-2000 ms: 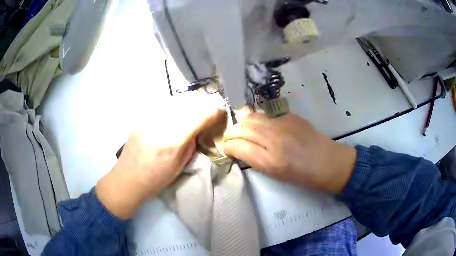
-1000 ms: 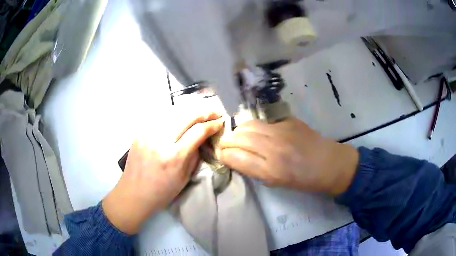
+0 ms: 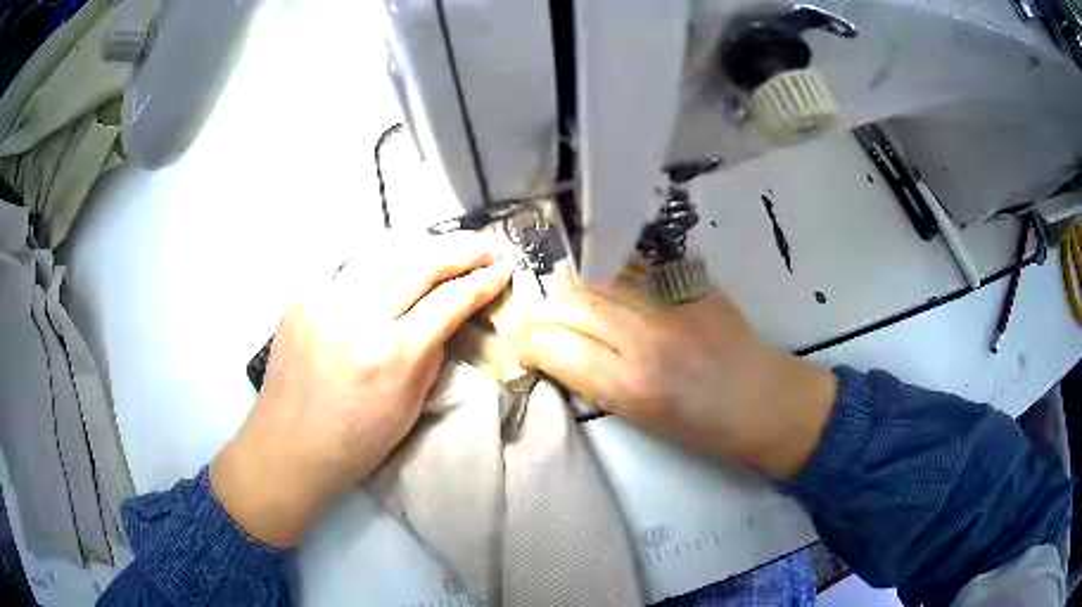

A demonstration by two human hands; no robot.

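A beige ribbed fabric piece [image 3: 540, 498] hangs in folds from under both hands toward the table's front edge. A brown band [image 3: 477, 344] shows a little between the hands, mostly hidden. My left hand [image 3: 356, 356] holds the fabric from the left, its fingertips close to the presser foot area [image 3: 534, 243]. My right hand [image 3: 664, 356] grips the fabric from the right, its fingers bent beside the left fingertips. The sewing machine head [image 3: 617, 131] stands just beyond the hands. The needle is too blurred to make out.
Cut beige pieces [image 3: 59, 403] lie layered at the left. Olive-green fabric [image 3: 59, 154] is heaped at the far left. At the right lie a slim black tool [image 3: 898, 190], a white stick [image 3: 949, 243], a dark red pencil [image 3: 1012, 285] and yellow scissor handles [image 3: 1073, 273].
The camera view has shifted, so the machine head appears further right. Both hands stay on the fabric by the presser foot. The left fingers lie flatter and the brown band shows less.
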